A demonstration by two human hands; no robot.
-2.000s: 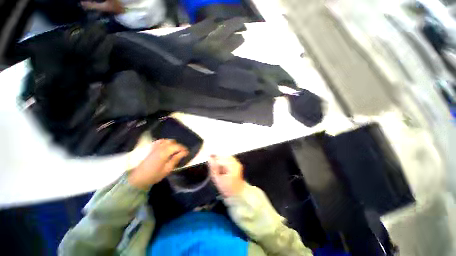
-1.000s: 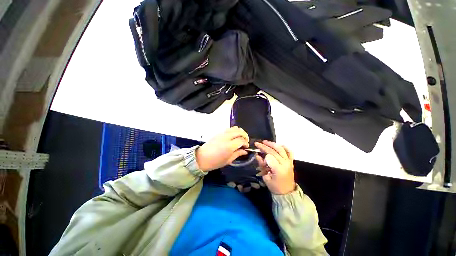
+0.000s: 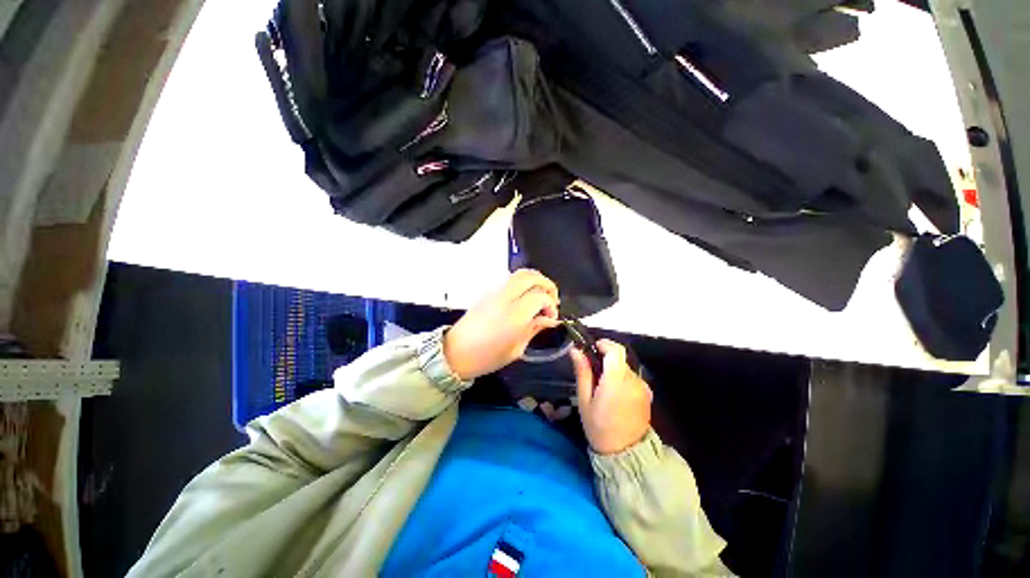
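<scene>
A black pouch (image 3: 559, 243) with a pale zip line along its rim lies at the near table edge, just beyond my hands. My left hand (image 3: 505, 324) is at its near left corner, with thumb and fingertips pinched together; what they pinch is too small to tell. My right hand (image 3: 611, 392) is closed around dark thread snips (image 3: 581, 335), whose tip points up-left and meets my left fingertips. A grey-white ring (image 3: 549, 352) shows partly below my hands.
A heap of black bag bodies (image 3: 418, 124) with short zips lies at the back left. Long black panels (image 3: 723, 169) stretch right. Another black pouch (image 3: 949, 297) lies at the table's right corner. A blue crate (image 3: 258, 361) is below the table edge at left.
The view has swung round and steadied. Since a second ago my right hand has turned, and dark snips now show in it. My left hand stays at the pouch's near end.
</scene>
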